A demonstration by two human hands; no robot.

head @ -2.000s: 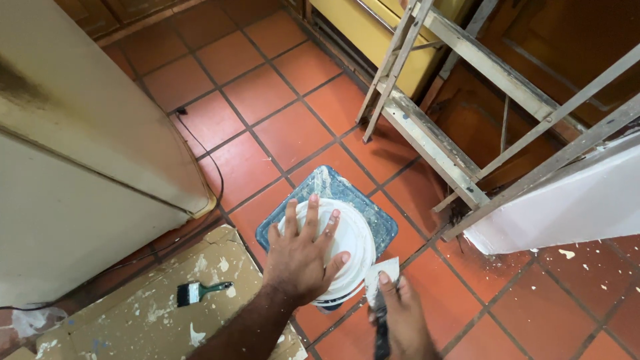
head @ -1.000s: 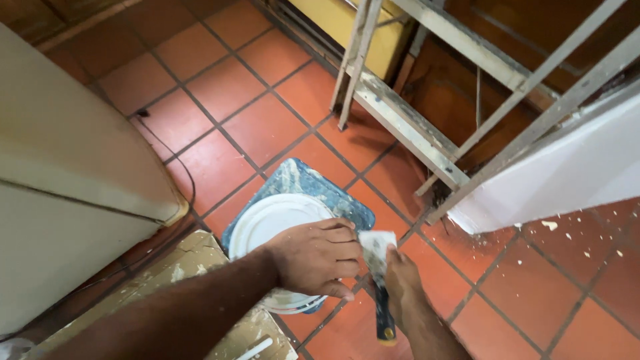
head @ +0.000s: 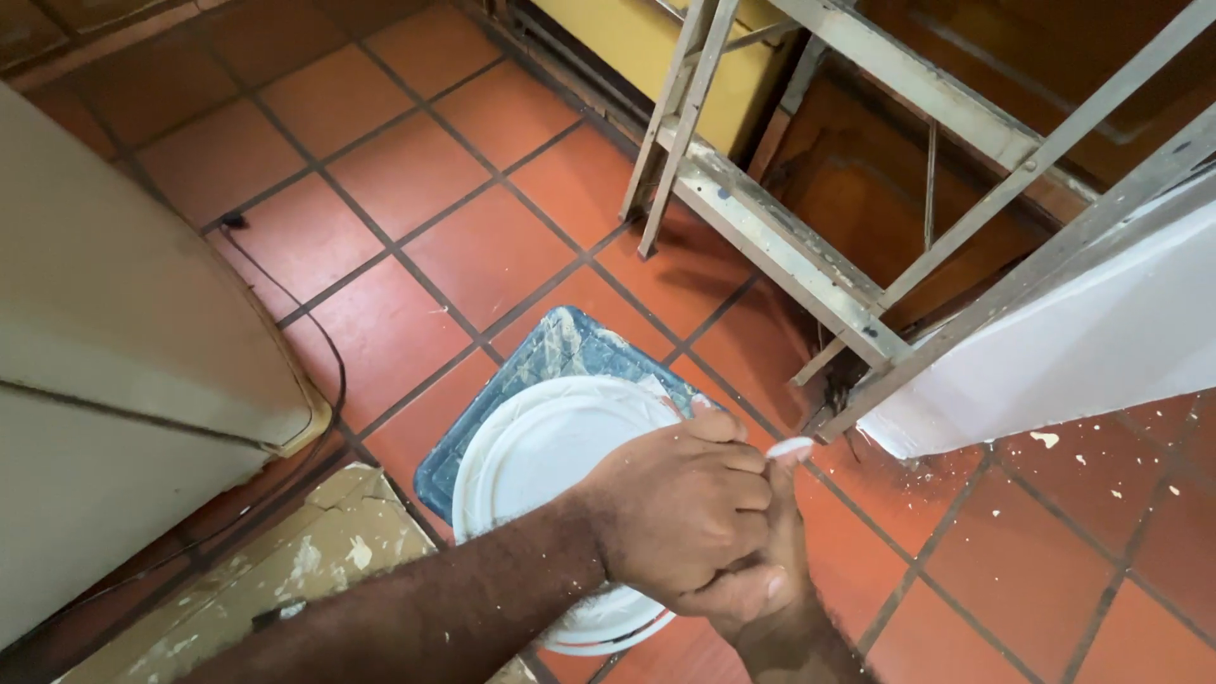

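My left hand (head: 684,518), its fingers curled, lies across my right hand (head: 784,532); the two touch at the right edge of a round white lid (head: 560,446). The right thumb points up with a white tip. What either hand holds is hidden between them. A small pale corner, perhaps of the putty knife, shows above the left knuckles; its handle is out of sight. Beneath the lid is a blue, paint-smeared square tray or lid (head: 560,347). My left forearm covers part of the white lid and most of a paintbrush (head: 278,614) on the cardboard.
Paint-spattered cardboard (head: 351,532) lies at lower left, beside a pale appliance or cabinet (head: 123,285) and a black cord (head: 328,332) on the tiles. A metal stepladder (head: 788,247) stands at upper right beside a white wall edge (head: 1026,380). Pale flakes dot the floor there.
My left hand was spread on the white lid, then moved right to the putty knife in my right hand. Now the hands overlap and the black handle no longer shows.
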